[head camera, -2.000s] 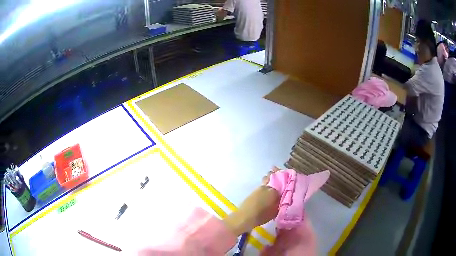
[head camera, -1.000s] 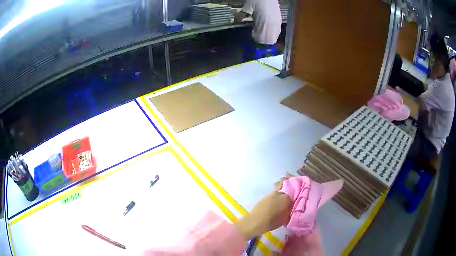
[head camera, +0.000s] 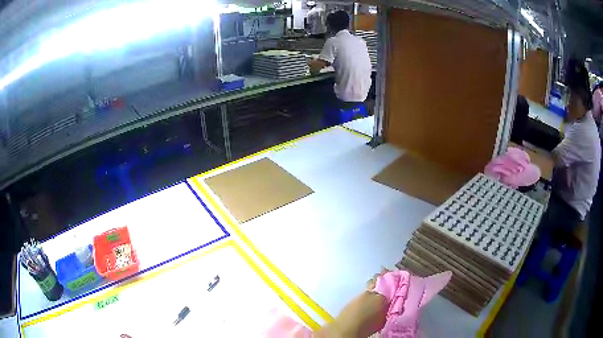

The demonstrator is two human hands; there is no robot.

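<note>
A pink work cap point(head camera: 401, 300) with a brim pointing right is held low in front of me, at the picture's bottom edge. My left hand point(head camera: 371, 296) reaches in from the lower left and is shut on the cap's left side; its fingers are partly hidden by the cloth. My right hand is not seen; pink cloth below the cap may be a sleeve. The tray stack point(head camera: 456, 267) stands just beyond and right of the cap, with a white tray of dark dumbbell-shaped cutouts point(head camera: 489, 218) on top.
Brown cardboard sheets point(head camera: 258, 188) lie mid-bench. A pen holder point(head camera: 45, 280), blue parts bin point(head camera: 78, 274) and red parts bin point(head camera: 116, 254) stand left. Two small dark tools lie nearby. Another pink cap point(head camera: 512, 168) and a seated person point(head camera: 576, 158) are right; a partition point(head camera: 446, 92) stands behind.
The view has tilted up, so the bench sits lower and the red pen is nearly out of the picture. The left hand still holds the cap, and less of the sleeves shows.
</note>
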